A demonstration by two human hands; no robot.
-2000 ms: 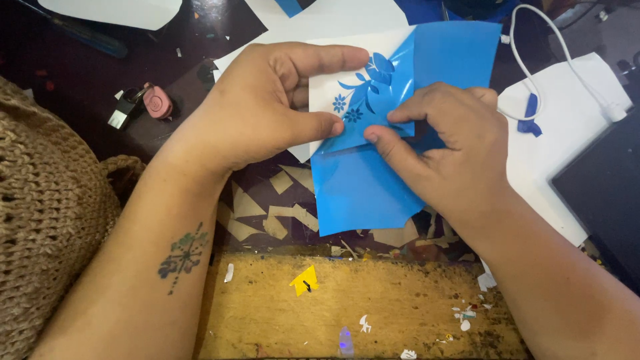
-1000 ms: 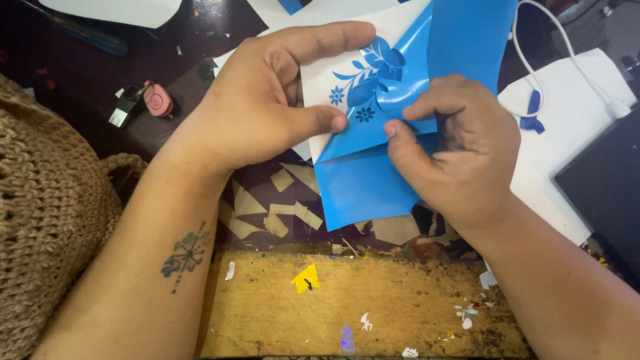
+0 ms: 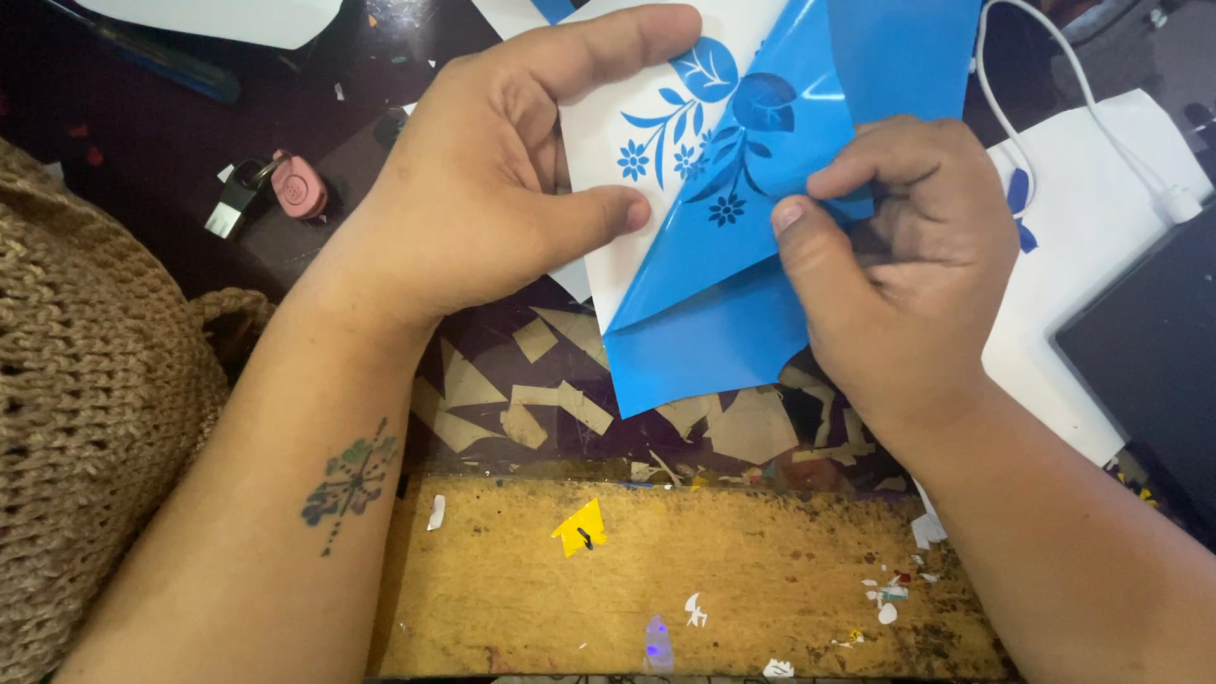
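Between my hands is a blue vinyl sheet (image 3: 731, 247), partly peeled back from a white backing sheet (image 3: 617, 104). Blue flower and leaf shapes (image 3: 665, 133) stay on the white part, and matching cut-outs show in the lifted vinyl. My left hand (image 3: 522, 161) grips the white sheet's left side, thumb on its face and index finger along the top. My right hand (image 3: 893, 256) pinches the lifted blue vinyl between thumb and index finger. The fold runs diagonally from lower left to upper right.
Paper scraps (image 3: 750, 423) litter the dark table before a worn wooden board (image 3: 494, 589) with small cuttings. A woven bag (image 3: 85, 380) is at left, near a pink key fob (image 3: 298, 185). At right are white paper (image 3: 1054, 351), a white cable (image 3: 1083, 85) and a dark device (image 3: 1149, 351).
My right hand has drawn the vinyl farther back to the right, and more of the white sheet with blue flowers shows. My left hand still holds the white side.
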